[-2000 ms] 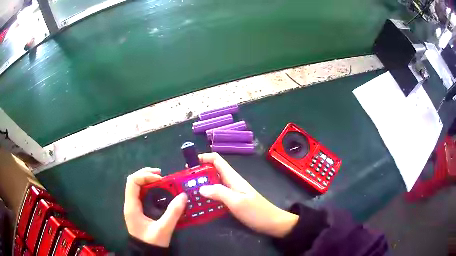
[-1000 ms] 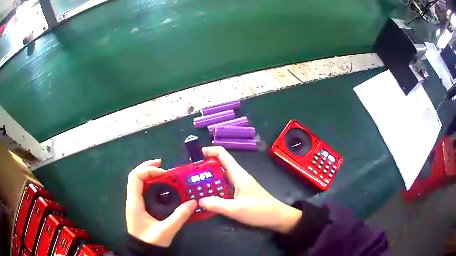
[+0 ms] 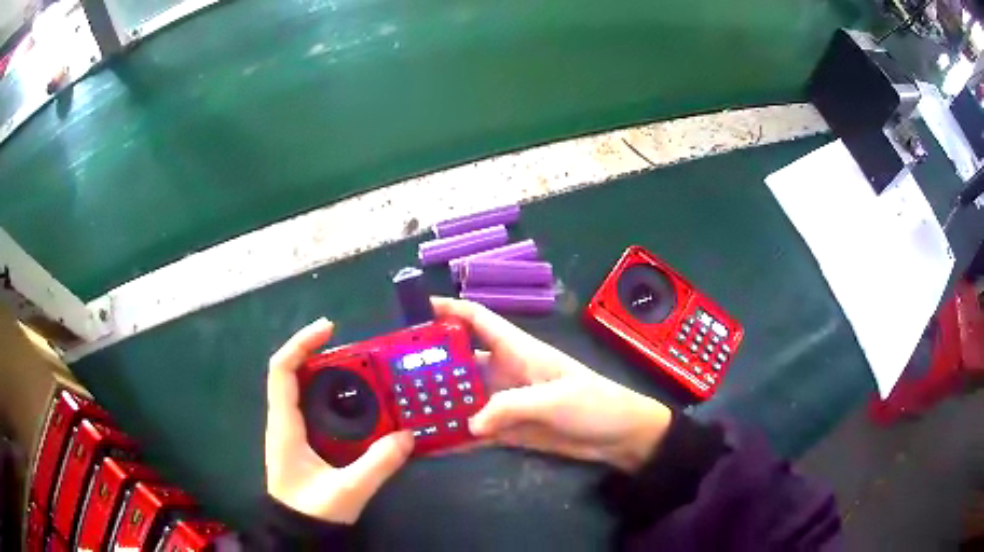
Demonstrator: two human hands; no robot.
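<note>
A red portable radio (image 3: 386,394) is held level between both hands over the bench, its speaker on the left, its keypad and lit blue-white display on the right. My left hand (image 3: 313,458) grips the speaker end, thumb at the lower edge by the bottom keys. My right hand (image 3: 550,394) grips the other end, thumb at the lower right of the keypad. A dark USB stick (image 3: 410,297) stands up from the radio's top edge. Several purple cells (image 3: 507,273) lie in a loose pile behind. A second red radio (image 3: 667,323) lies face up on the right.
Red radios (image 3: 103,485) stand in a row beside a cardboard box (image 3: 32,377) at lower left. A pale worn rail (image 3: 356,224) separates the bench from the green conveyor belt (image 3: 432,97). White paper (image 3: 863,259) and a black fixture (image 3: 858,102) are at right, with a red stool (image 3: 939,361) below.
My right thumb has moved from the middle of the keypad to its lower right edge. The display characters have changed. The whole view has shifted slightly.
</note>
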